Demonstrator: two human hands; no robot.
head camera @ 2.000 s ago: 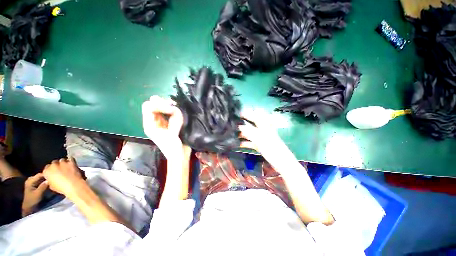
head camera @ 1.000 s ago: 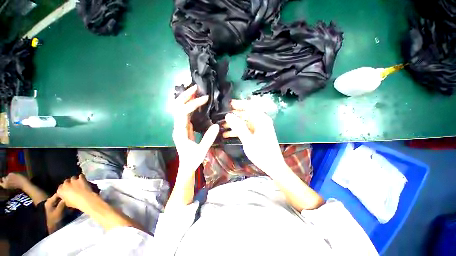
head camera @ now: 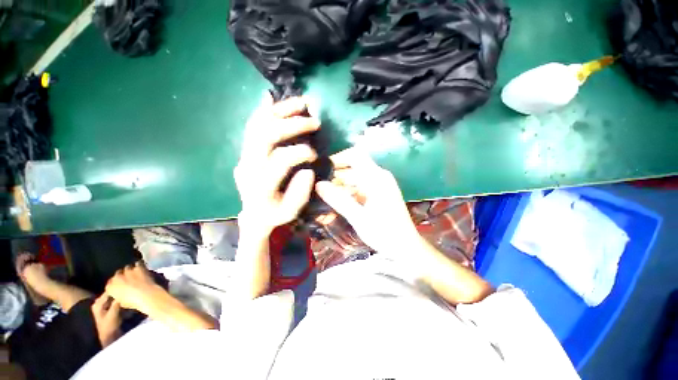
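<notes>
My left hand (head camera: 279, 163) is curled around a black piece (head camera: 321, 165) at the table's near edge. Most of the piece is hidden by the fingers. My right hand (head camera: 364, 197) is at its right side, with fingertips against the black piece; overexposure makes the exact grip hard to see. A large bunch of black pieces (head camera: 305, 33) lies just beyond my left hand, and a second bunch (head camera: 431, 63) lies to its right. A white glue bottle (head camera: 541, 89) with a yellow nozzle lies on its side to the right.
The green table (head camera: 186, 111) holds another bunch at upper left, a translucent tub (head camera: 44, 180) and a small white bottle (head camera: 68, 195). A blue bin (head camera: 632, 223) with a white plastic bag (head camera: 572, 241) is at right. A neighbour's hands (head camera: 130, 288) are at lower left.
The bunch earlier between my hands is no longer spread there; my left hand has closed around a narrow dark piece. My right hand has moved in close beside it. The view has shifted.
</notes>
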